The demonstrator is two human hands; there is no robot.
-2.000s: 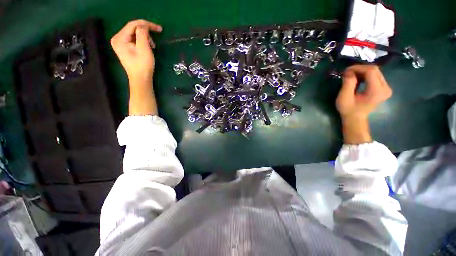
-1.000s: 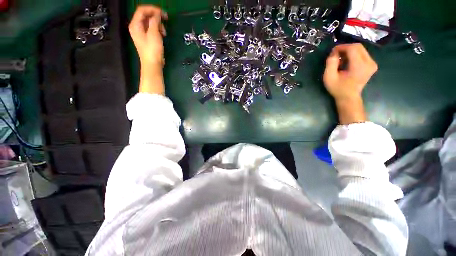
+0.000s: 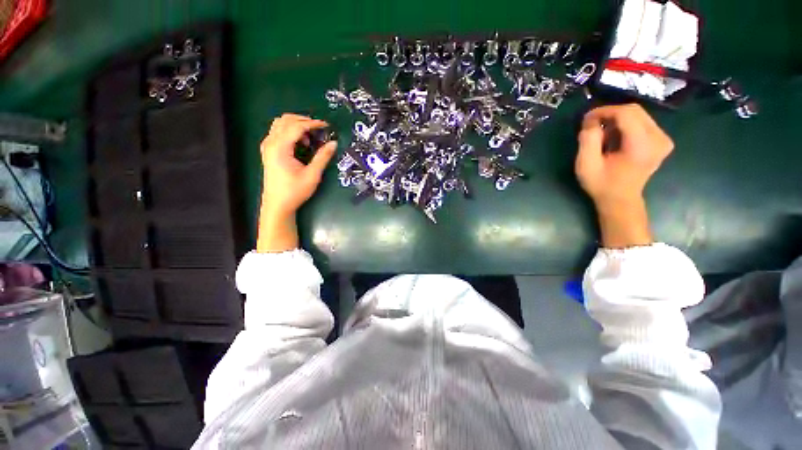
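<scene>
A pile of silver spring clips mixed with black strips lies on the green bench, with a neater row of clips along its far edge. My left hand is at the pile's left side, thumb and forefinger around a small dark part. My right hand is curled right of the pile, near the bench; its fingers hide whether anything is inside. A small dark box with white slips and a red strip across it lies beyond my right hand.
A large black compartment tray stands at the left, with a clip cluster in a far pocket. Another black tray is below it. Loose clips lie at the right. A person's pale sleeve shows at right.
The view has shifted. My left hand has come nearer and right, from the far left of the bench to the small dark part beside the pile. My right hand remains curled in about the same place.
</scene>
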